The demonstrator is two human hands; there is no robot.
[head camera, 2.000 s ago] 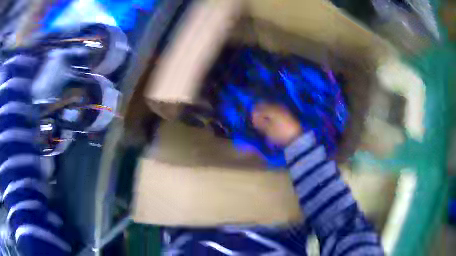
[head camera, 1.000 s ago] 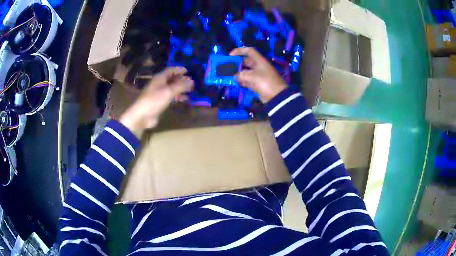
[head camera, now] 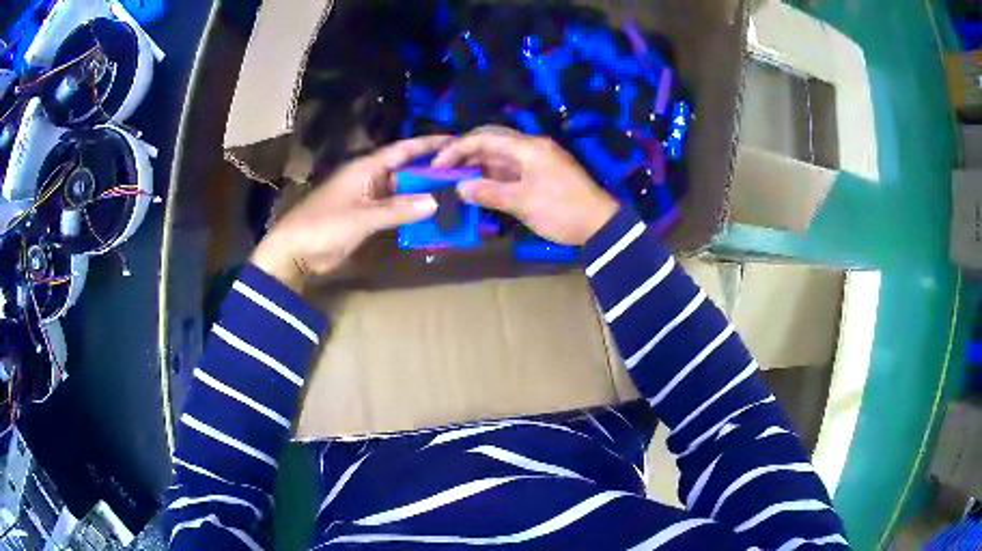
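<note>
A flat bright-blue part (head camera: 458, 229) with a dark centre and a pink-purple upper edge is held over the near side of the open carton (head camera: 474, 355). My left hand (head camera: 345, 215) grips it from the left, thumb on its face. My right hand (head camera: 533, 188) holds its upper right, thumb on its face. The fingers behind the part are partly hidden. Below and beyond the hands, the carton holds a jumble of blue and black parts (head camera: 581, 97) with pink-purple strips.
White round housings (head camera: 135, 188) with loose coloured wires stand in a row on the dark bench (head camera: 113, 398) at the left. Silver-grey parts (head camera: 97, 527) lie at the bench's near end. Other cartons (head camera: 791, 129) stand at the right on the green floor (head camera: 915, 312).
The blue part, held by my right hand alone a second ago, has moved left and down, and my left hand has closed on it. Earlier my right hand was down among the carton's blue parts.
</note>
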